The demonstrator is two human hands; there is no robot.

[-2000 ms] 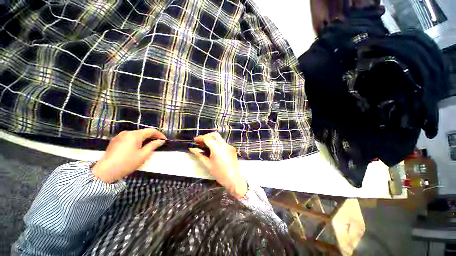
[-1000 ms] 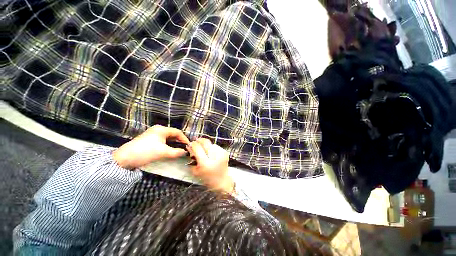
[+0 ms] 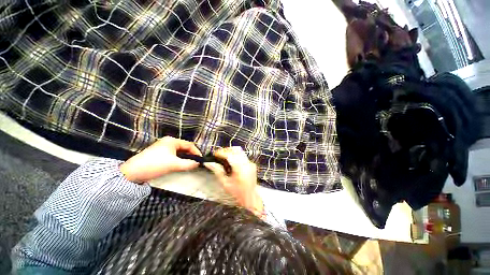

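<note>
A dark plaid garment [image 3: 182, 96] with white and yellow check lines lies spread over the white table. My left hand [image 3: 158, 160] pinches the garment's near edge between thumb and fingertips. My right hand [image 3: 236, 172], just to its right, pinches the same edge. A narrow black strip [image 3: 205, 159] without checks shows between the two hands, turned up at the edge. The fingertips are close together with a small gap. Any needle or thread is too small to see.
A large black garment pile [image 3: 403, 123] lies on the table to the right. A brown crumpled cloth [image 3: 376, 33] is behind it. The white table's near edge [image 3: 344, 215] curves below the hands. Small boxes [image 3: 422, 224] stand at the right end, with a wooden frame below.
Over two seconds the garment has shifted lower in view and the hands have come closer together. Since one second ago, the fingertips have parted slightly and the black strip shows between them.
</note>
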